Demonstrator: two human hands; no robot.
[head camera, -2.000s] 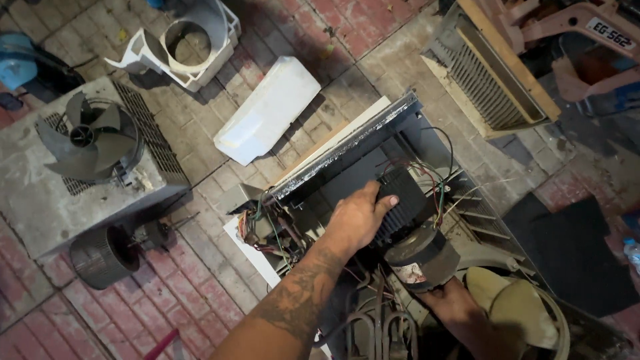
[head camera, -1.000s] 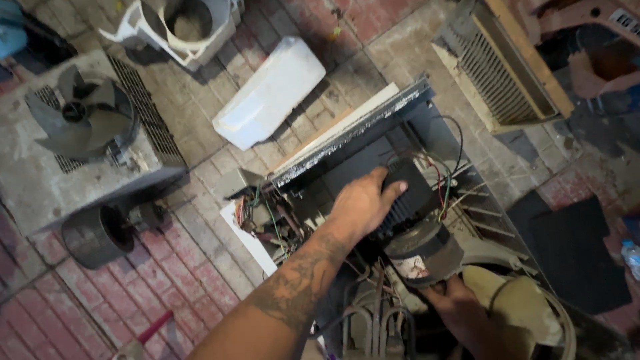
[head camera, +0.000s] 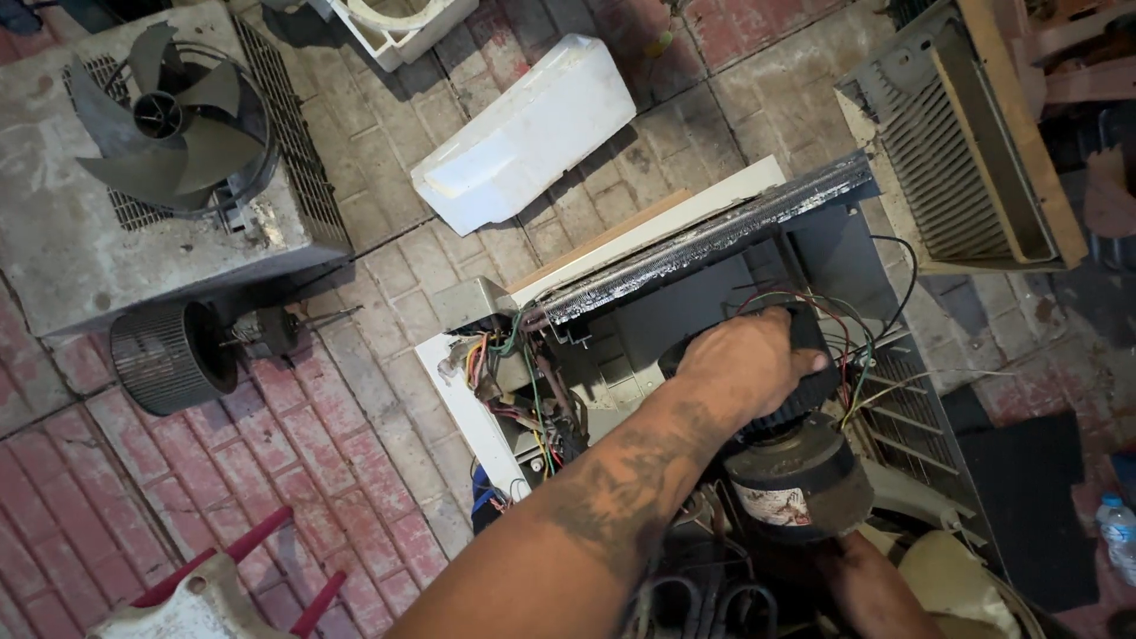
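My left hand (head camera: 754, 364), on a tattooed forearm, grips a black ribbed blower wheel (head camera: 812, 346), its thumb over the near side. Joined to the wheel is a round, dirty electric motor (head camera: 799, 493) with a torn label. My right hand (head camera: 848, 550) is under the motor, mostly hidden by it. Both parts are over the opened metal housing of a window air conditioner, beside its finned coil (head camera: 710, 240). Red, green, yellow and black wires (head camera: 856, 355) trail at the wheel's right. More wiring (head camera: 524, 390) hangs at the housing's left corner, and bent copper tubes (head camera: 701, 595) show below.
A grey case (head camera: 53, 213) with a fan blade (head camera: 160, 115) stands at left, a blower wheel with motor (head camera: 177, 359) beside it. A white foam piece (head camera: 532, 133) lies above the housing. A louvred front panel (head camera: 958, 151), black sheet (head camera: 1021, 497) and plastic bottle (head camera: 1116, 532) are at right.
The view has shifted, bringing more of a red-legged object in at the lower left. My left hand stays on the blower wheel and my right hand stays under the motor.
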